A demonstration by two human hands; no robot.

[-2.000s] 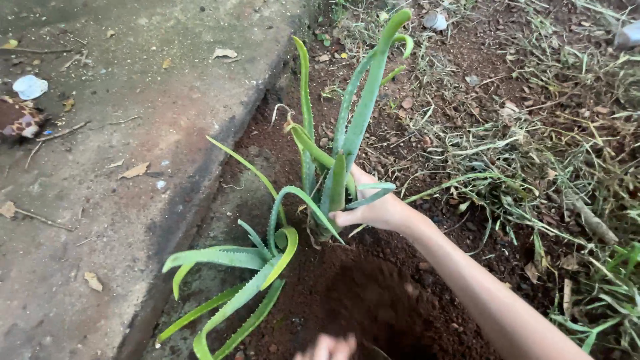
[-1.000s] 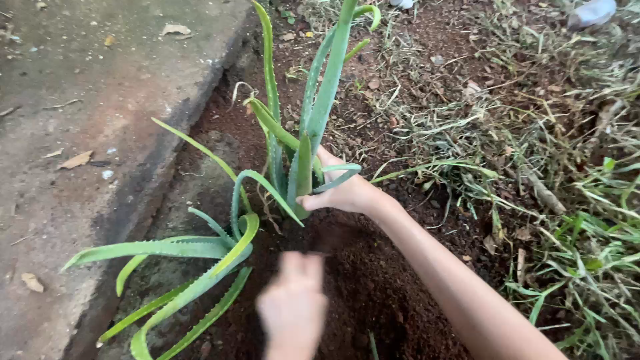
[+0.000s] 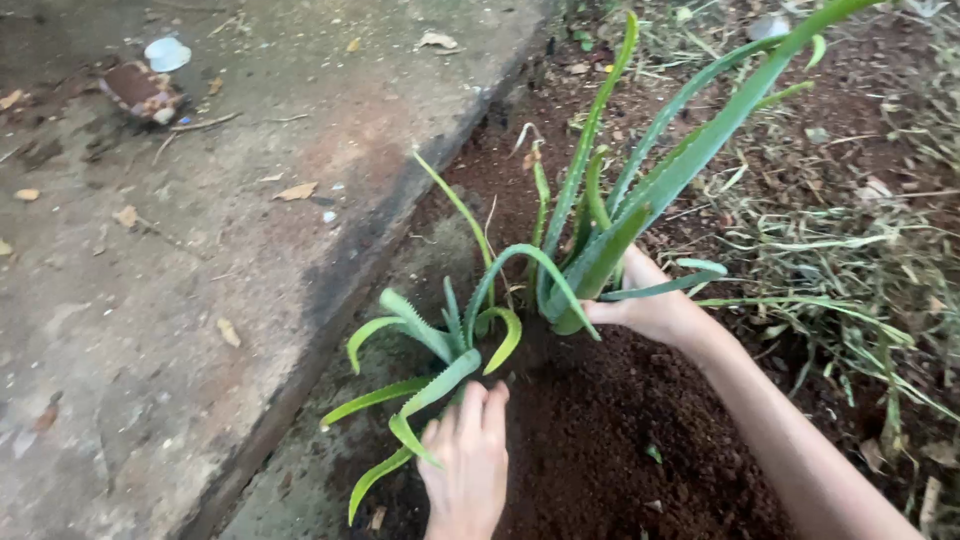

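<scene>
A tall aloe plant (image 3: 592,277) leans up to the right in the soil, its base gripped by my right hand (image 3: 652,304). Lower and to the left, a smaller aloe plant (image 3: 450,367) spreads its curved, toothed leaves beside the concrete edge. My left hand (image 3: 469,450) is at the base of this smaller plant, with some leaves over its fingers; whether the fingers close on anything cannot be told. Loose dark red soil (image 3: 600,435) lies between my two forearms.
A concrete slab (image 3: 225,262) with dry leaves and twigs fills the left side. On it sit a soil-covered object (image 3: 140,91) and a white disc-like piece (image 3: 167,55). Cut grass (image 3: 825,247) covers the ground at right, and a pale stone-like object (image 3: 769,28) lies at the top.
My left hand has moved from the loose soil to the base of the smaller aloe. The tall aloe leans further right, with my right hand still at its base.
</scene>
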